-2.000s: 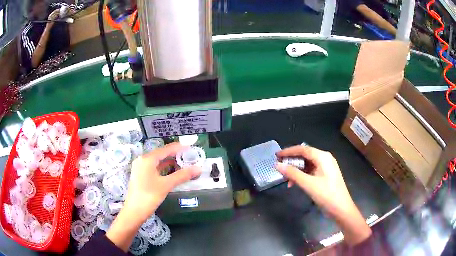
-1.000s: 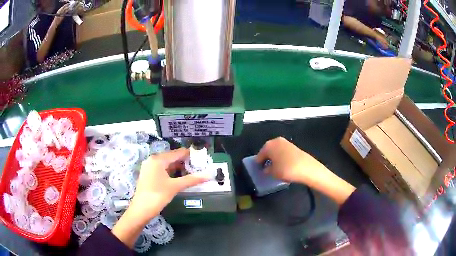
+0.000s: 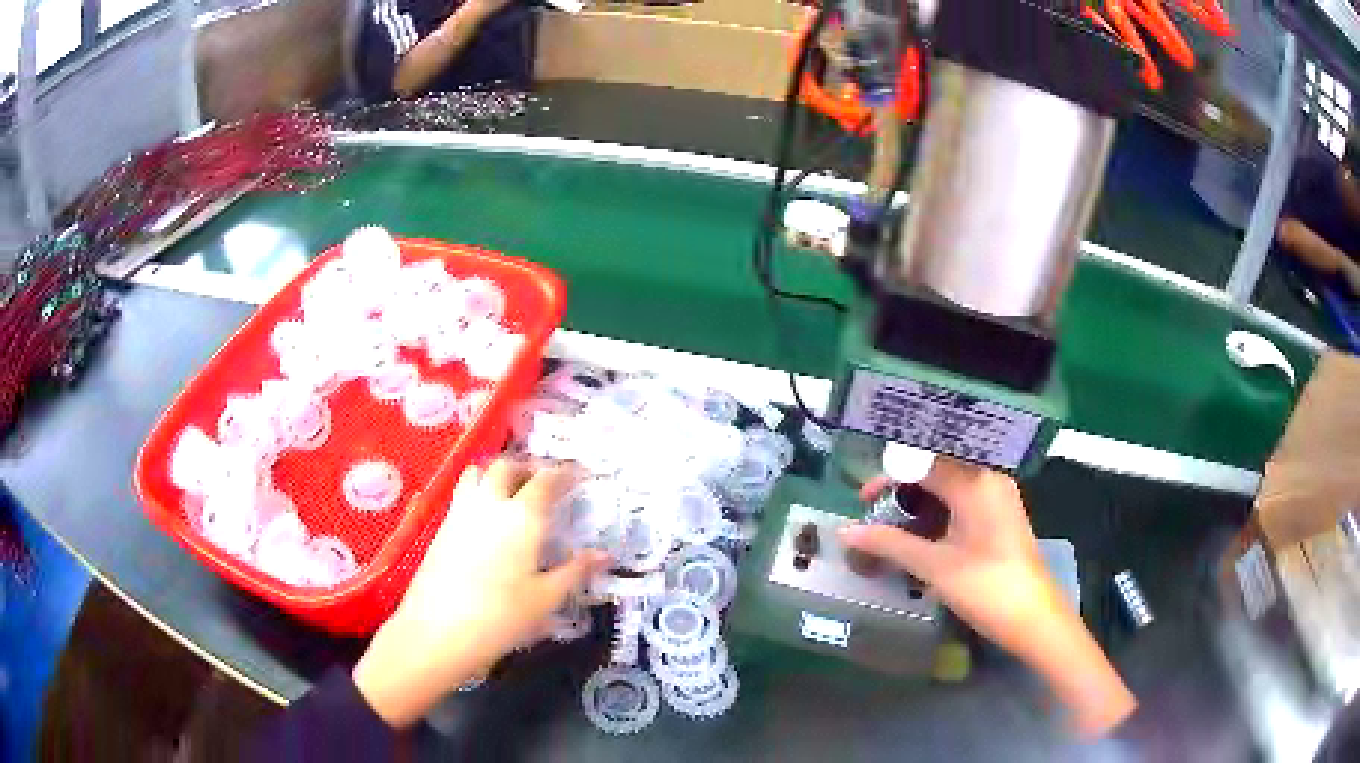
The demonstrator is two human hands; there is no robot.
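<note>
My left hand (image 3: 485,589) is at the left side of the loose pile of translucent white gears (image 3: 686,619), fingers and thumb apart, with no gear clearly gripped. My right hand (image 3: 992,559) is under the green head of the press (image 3: 943,418), with thumb and fingers around a small dark-and-silver ringed part (image 3: 908,510), perhaps a bearing, above the silver fixture plate (image 3: 791,564). The pale ram tip (image 3: 907,462) shows just above it. My right fingers partly hide the fixture. The press switch (image 3: 1061,564) is mostly hidden behind my right hand.
A red basket of white gears (image 3: 545,306) stands left of the pile. A short silver-and-black banded cylinder (image 3: 1134,599) lies at right. An open carton (image 3: 1313,477) is at the right edge. Behind runs a green belt (image 3: 627,224) with a white curved part (image 3: 1260,355). People's arms show beyond.
The view has swung left. My left hand has left the fixture for the gear pile. My right hand has moved from the switch to the fixture. The white gear has gone from the fixture.
</note>
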